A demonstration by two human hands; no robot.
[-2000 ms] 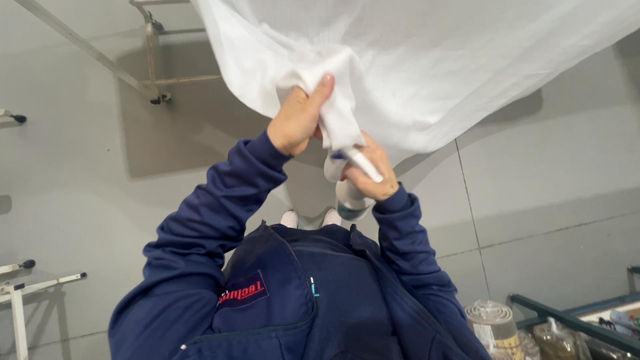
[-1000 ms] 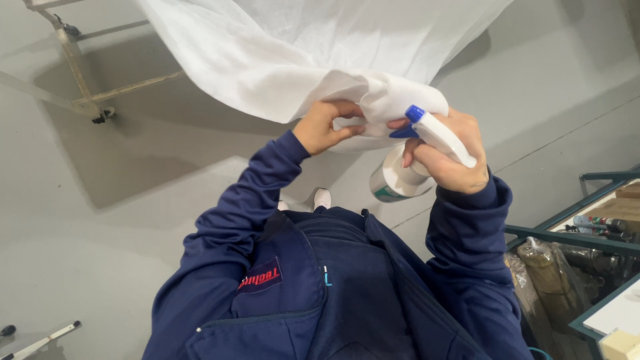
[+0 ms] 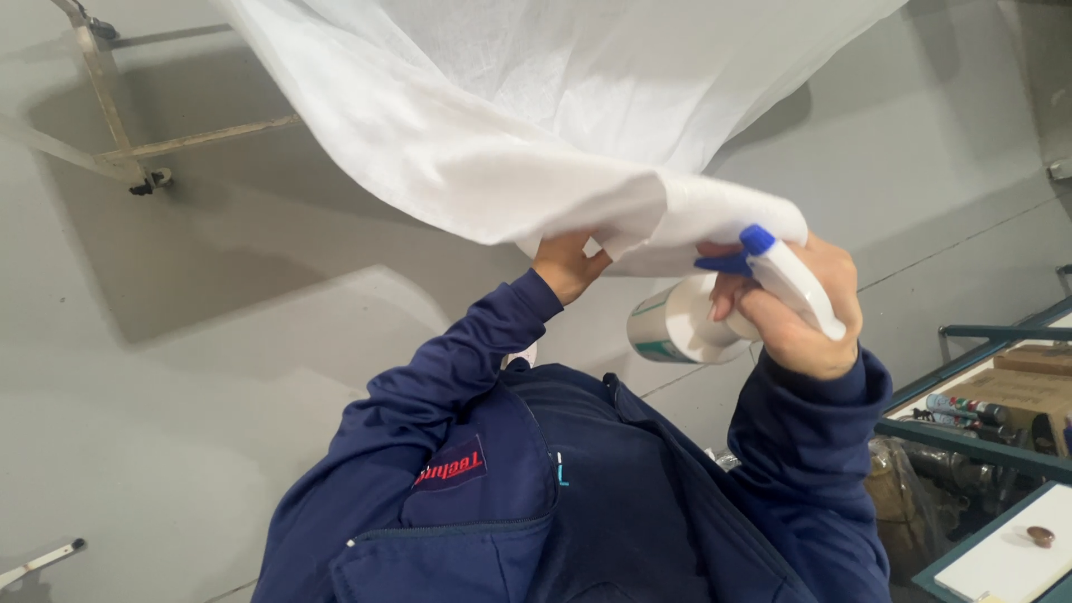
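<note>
A large sheet of thin white fabric (image 3: 469,142) hangs in front of me, its lower edge folded over. My left hand (image 3: 571,264) pinches that edge between thumb and fingers. My right hand (image 3: 796,301) is around the neck of a spray bottle (image 3: 691,322) with a white trigger head and a blue nozzle and lever. The bottle is tilted, its base toward the left, and it bears a label with green parts. A rolled or folded end of the fabric lies against my right hand's fingers, which are partly hidden behind the spray head.
A metal frame on casters (image 3: 130,155) stands on the grey floor at upper left. At right is a green-framed shelf unit (image 3: 963,440) with spray cans, a cardboard box (image 3: 1022,389) and plastic-wrapped items. The end of a white metal leg (image 3: 42,561) shows at lower left.
The spray bottle, largely hidden two seconds ago, is in plain view in my right hand. My hands, close together at first, are now farther apart, with the fabric edge spread between them.
</note>
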